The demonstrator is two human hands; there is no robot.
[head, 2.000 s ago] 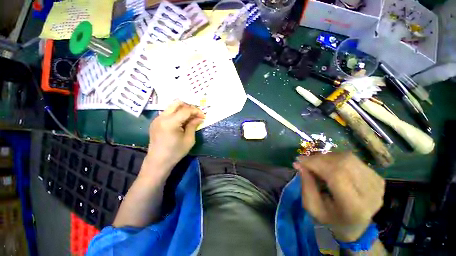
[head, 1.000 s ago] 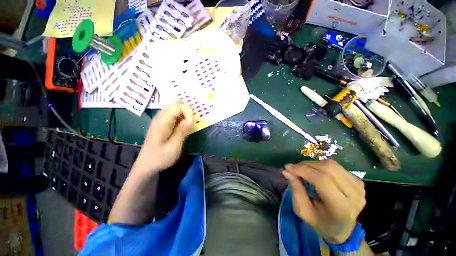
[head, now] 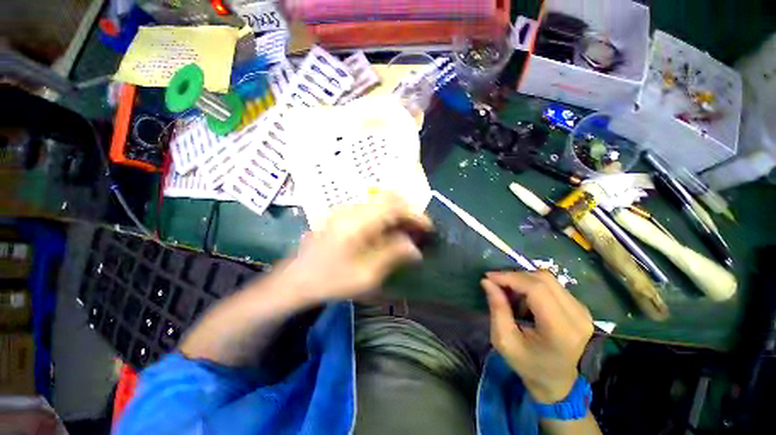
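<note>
My left hand [head: 362, 248] is blurred, over the lower right part of the white dot sticker sheet [head: 319, 187]. A dark, blurred small object, apparently the watch unit [head: 420, 228], is between its fingertips. The sheet has rows of tiny dark and reddish marks and a small yellow spot. My right hand [head: 538, 327] is at the bench's front edge, thumb and fingers curled close together; whether something tiny is pinched there cannot be seen. A thin white stick [head: 483, 229] lies right of the sheet, its lower end by a pile of tiny pale parts [head: 557, 271].
Die-cut adhesive sheets [head: 255, 174], a green solder spool [head: 204, 104] and an orange-edged meter [head: 136, 127] are left. A brown-handled brush [head: 617, 259], pale-handled tool [head: 681, 246], clear cup [head: 602, 144] and white boxes [head: 693, 102] are right. A black compartment tray [head: 153, 293] is lower left.
My left hand has left the sheet's lower left edge and moved right; the watch unit no longer lies on the bench. My right hand stays near the front edge. The view has shifted.
</note>
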